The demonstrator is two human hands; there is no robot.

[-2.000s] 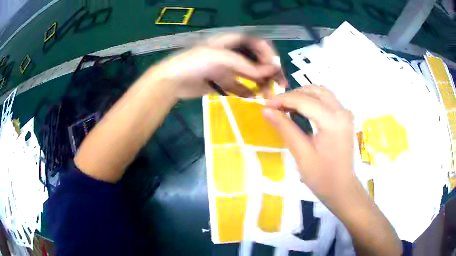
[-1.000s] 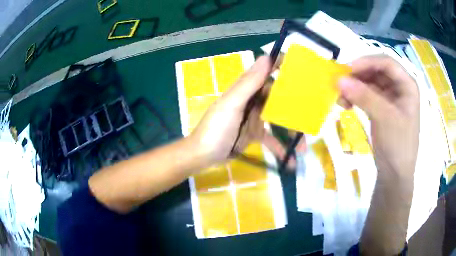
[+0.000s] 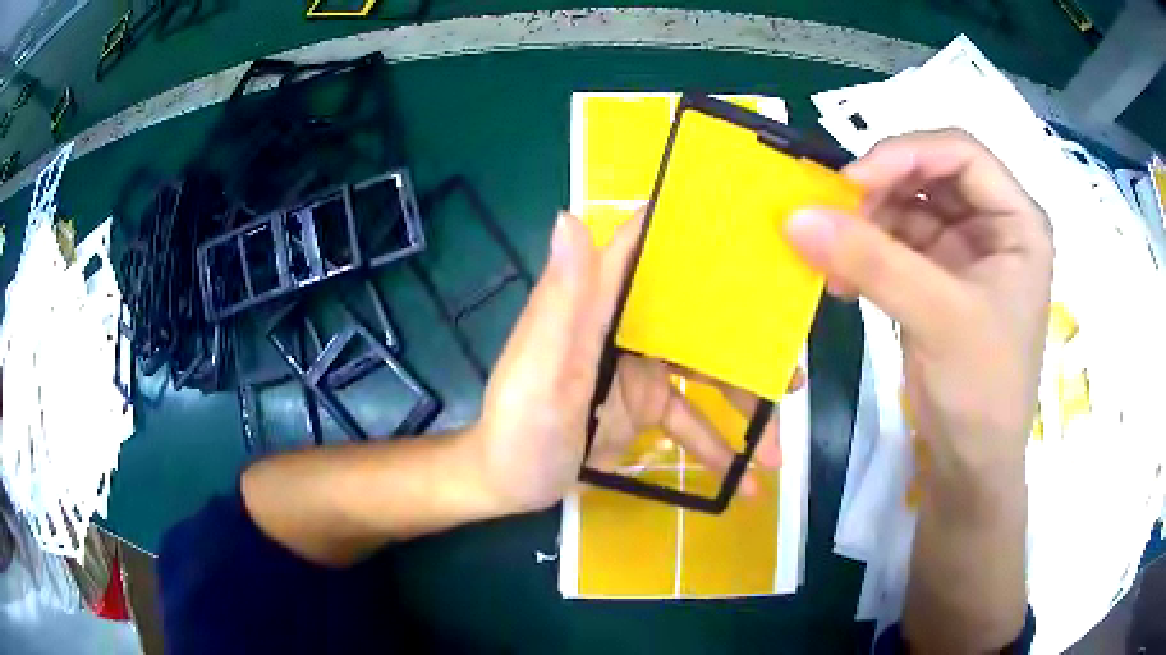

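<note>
A black plastic frame (image 3: 680,495) is held tilted above the adhesive sheet (image 3: 614,550). My left hand (image 3: 550,384) holds the frame from its left side and from behind; its fingers show through the small lower opening. A yellow adhesive piece (image 3: 722,256) lies over the frame's large upper opening, its edges close along the frame's rim. My right hand (image 3: 946,256) pinches the piece's upper right corner between thumb and finger. The white-edged sheet with yellow rectangles in two columns lies on the bench beneath, partly hidden by the frame and my left hand.
A dark tangle of black frames (image 3: 307,250) lies at left, with white waste strips (image 3: 58,384) at the far left. A large white waste heap (image 3: 1100,512) with yellow pieces is at right. A pale rail (image 3: 512,41) crosses behind, with yellow-rimmed frames beyond it.
The yellow piece now sits lined up over the frame's large opening; one second ago it was skewed across it. Two seconds ago both hands were at the adhesive sheet's top.
</note>
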